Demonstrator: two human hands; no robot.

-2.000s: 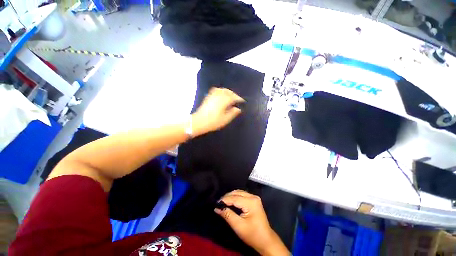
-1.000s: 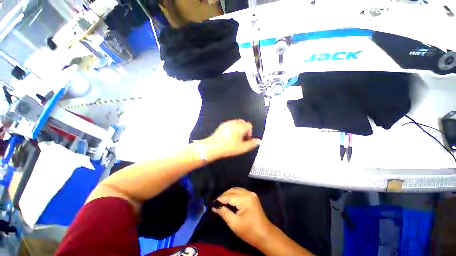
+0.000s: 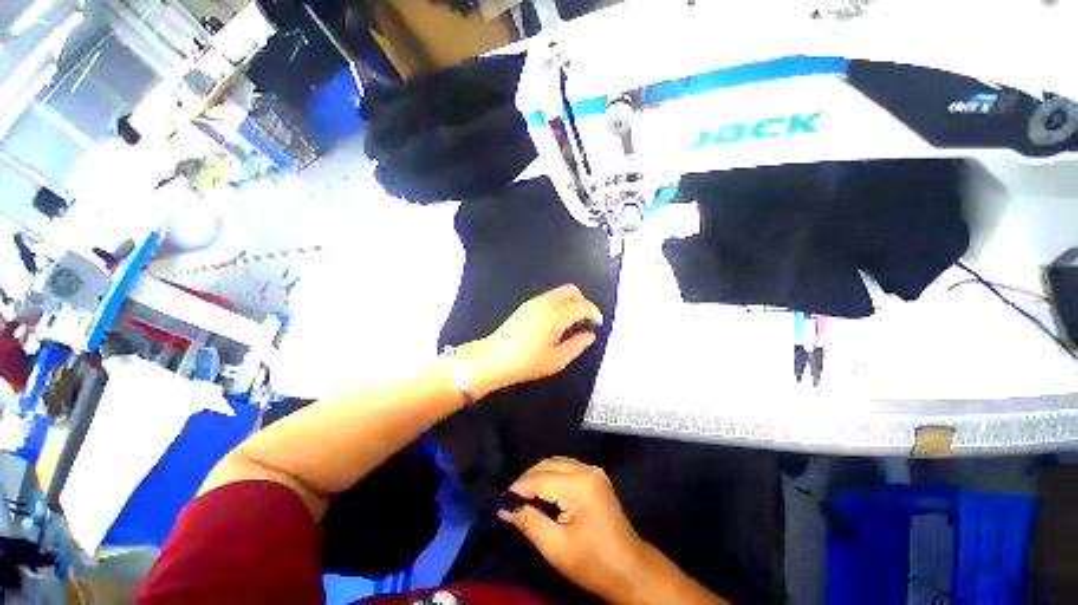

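Note:
A black garment panel [image 3: 520, 260] lies on the white table from the presser foot [image 3: 624, 215] down over the front edge toward my lap. My left hand [image 3: 538, 339] rests on it below the needle, fingers curled at its right edge; a bit of black cloth shows at the fingertips. My right hand [image 3: 573, 520] is below the table edge, pinching a black fold of the cloth between thumb and fingers. The white sewing machine [image 3: 757, 124] has a blue stripe and "JACK" lettering.
A crumpled black heap [image 3: 443, 130] lies behind the panel. Small black cut pieces [image 3: 816, 236] lie in front of the machine arm. Two pens [image 3: 809, 349] and a measuring tape [image 3: 768, 425] are near the front edge. Blue crates [image 3: 898, 544] stand under the table. A black pile [image 3: 381, 520] is at my left.
The view has shifted toward the left side of the room. Relative to the needle, my left hand has moved down the panel over two seconds. My right hand still pinches the cloth.

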